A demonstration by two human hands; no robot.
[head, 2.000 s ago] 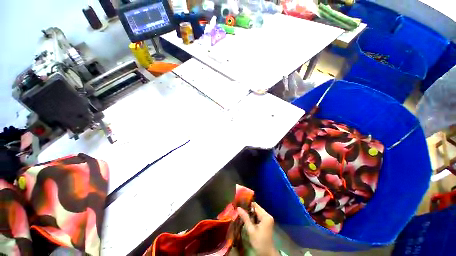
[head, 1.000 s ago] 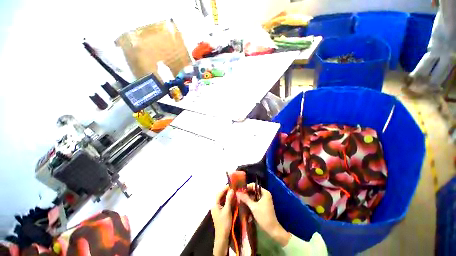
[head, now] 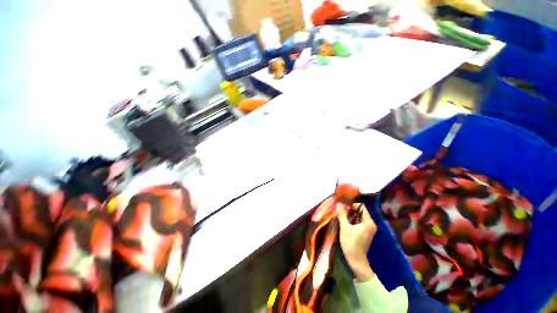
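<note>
My right hand [head: 356, 235], bare with a pale green sleeve, pinches the top end of a printed garment piece [head: 320, 244] in front of the table edge. The piece hangs down from the fingers, with bright orange edging and a yellow sticker low on its left. A small dark object [head: 354, 213], perhaps snips, shows in the right palm; its shape is blurred. My left hand is not visible.
Printed pieces [head: 152, 223] lie heaped at the left. A blue bin [head: 495, 137] with more printed cloth stands right of the white table [head: 293, 153]. A sewing machine [head: 162, 131] and screen [head: 240, 56] stand at the back left.
The view has turned, so the pile shows more fully at left. My left hand, on the cloth beside the right one a second ago, is no longer visible. The right hand still holds the piece.
</note>
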